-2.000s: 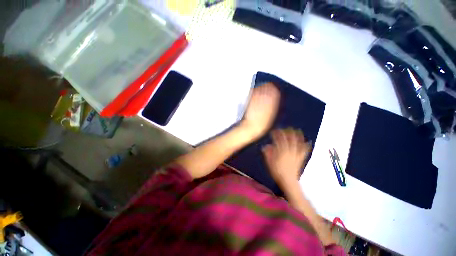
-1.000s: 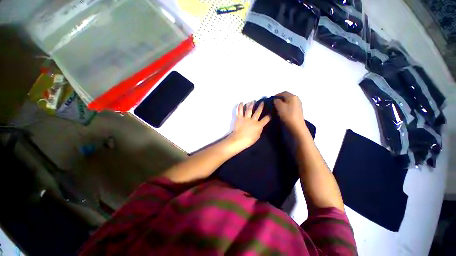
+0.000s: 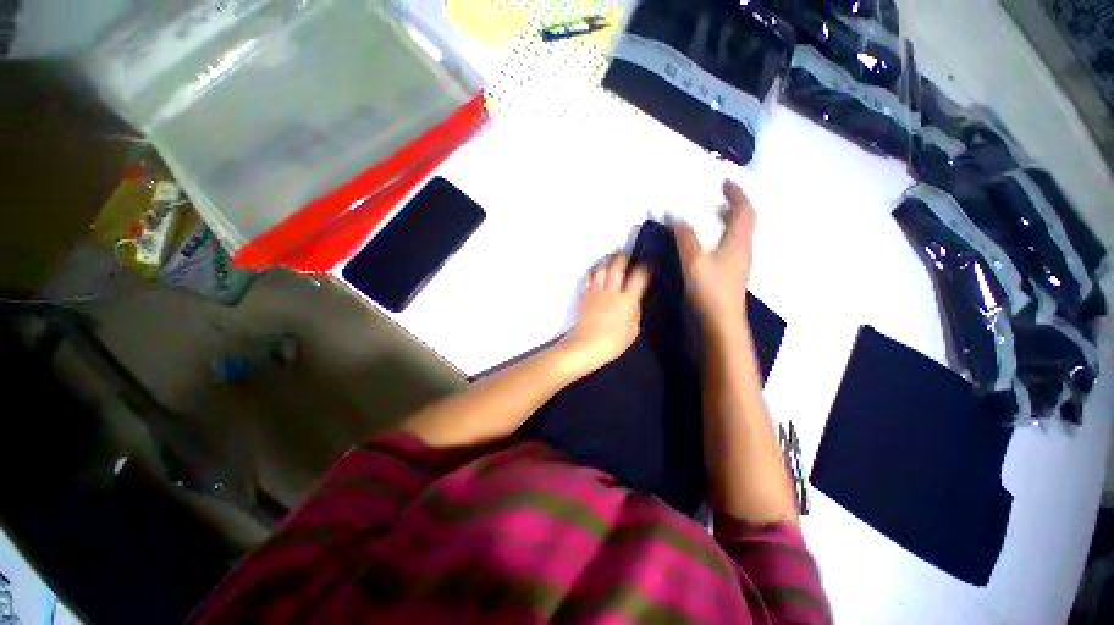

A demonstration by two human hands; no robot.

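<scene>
A black garment (image 3: 623, 409) lies on the white table against my body, with a narrow folded strip at its far end between my hands. My left hand (image 3: 610, 310) rests on its left edge with fingers spread. My right hand (image 3: 721, 259) is at the strip's right side, palm edge down, thumb and fingers apart, and grips nothing visible. The thread snips (image 3: 794, 466) lie right of my right forearm, partly hidden by it. Another folded black garment (image 3: 914, 454) lies flat at the right.
A black smartphone (image 3: 414, 243) and clear empty bags (image 3: 305, 122) with red edges lie at the left. Yellow dotted sheets (image 3: 528, 76) with a dark pen-like stick (image 3: 574, 27) are at the far side. Packed garments (image 3: 977, 263) curve around the far right. The white table's (image 3: 538, 195) left edge borders the floor.
The garment's right part, spread flat two seconds ago, is now folded inward into a narrow strip. My right hand has moved to the far end and opened from its pinch on the cloth.
</scene>
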